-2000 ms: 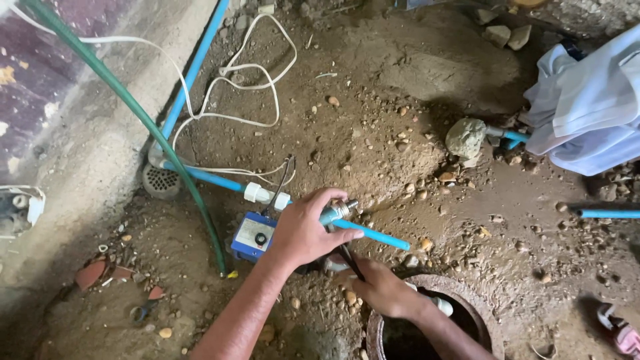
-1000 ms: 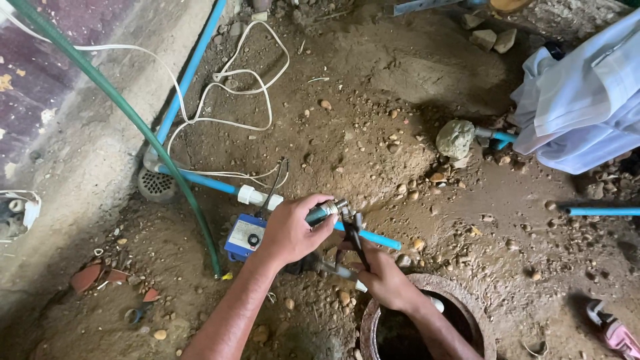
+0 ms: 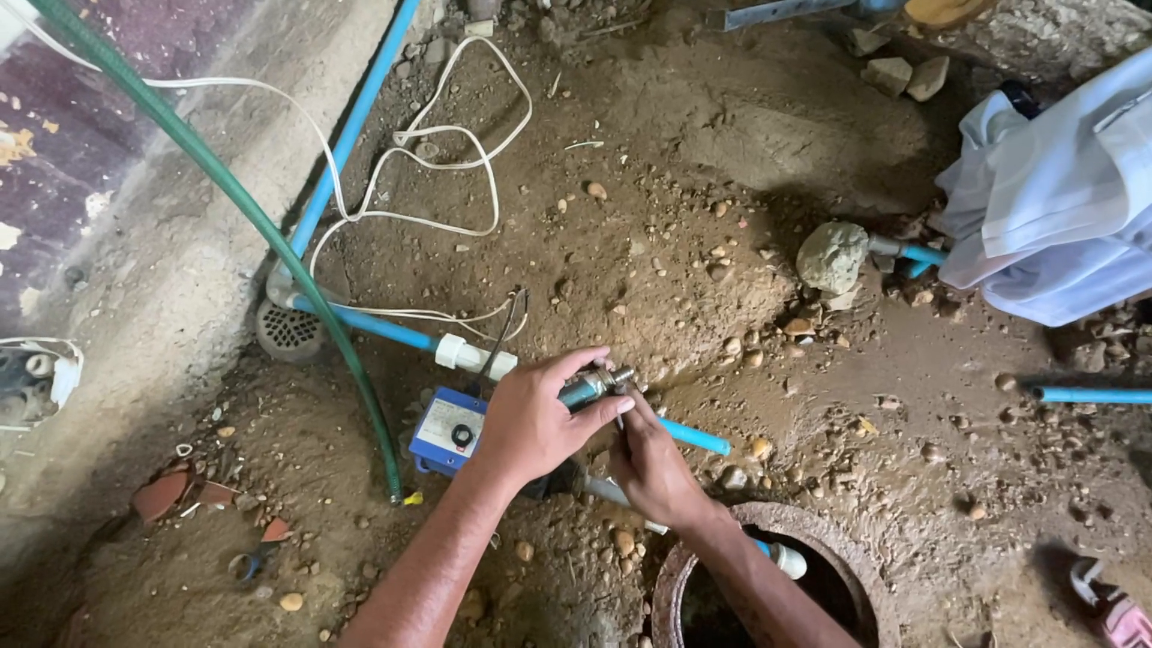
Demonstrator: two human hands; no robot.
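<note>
My left hand (image 3: pixel 540 418) is closed around a short teal hose end (image 3: pixel 580 392), its thumb and index finger either side of it. A metal clamp and a threaded metal fitting (image 3: pixel 619 374) sit at the hose's end. My right hand (image 3: pixel 650 454) has its fingertips at the fitting and holds a thin tool, mostly hidden, whose kind I cannot tell. Beneath my hands lie a blue control box (image 3: pixel 441 427) with a black knob, a white pipe coupling (image 3: pixel 472 356) and the end of a blue PVC pipe (image 3: pixel 697 436).
A green hose (image 3: pixel 243 202) crosses the left side above a round drain grate (image 3: pixel 290 328). White cable (image 3: pixel 490 162) loops over the muddy ground. A round pit rim (image 3: pixel 670 585) lies below my right forearm. At right are a rock (image 3: pixel 832 258), pale cloth (image 3: pixel 1062 198) and a pink-handled wrench (image 3: pixel 1120 616).
One second ago the dark tool's head stood visible at the hose fitting; now my right fingers are at the fitting and hide most of the tool. My left hand has kept its hold on the hose.
</note>
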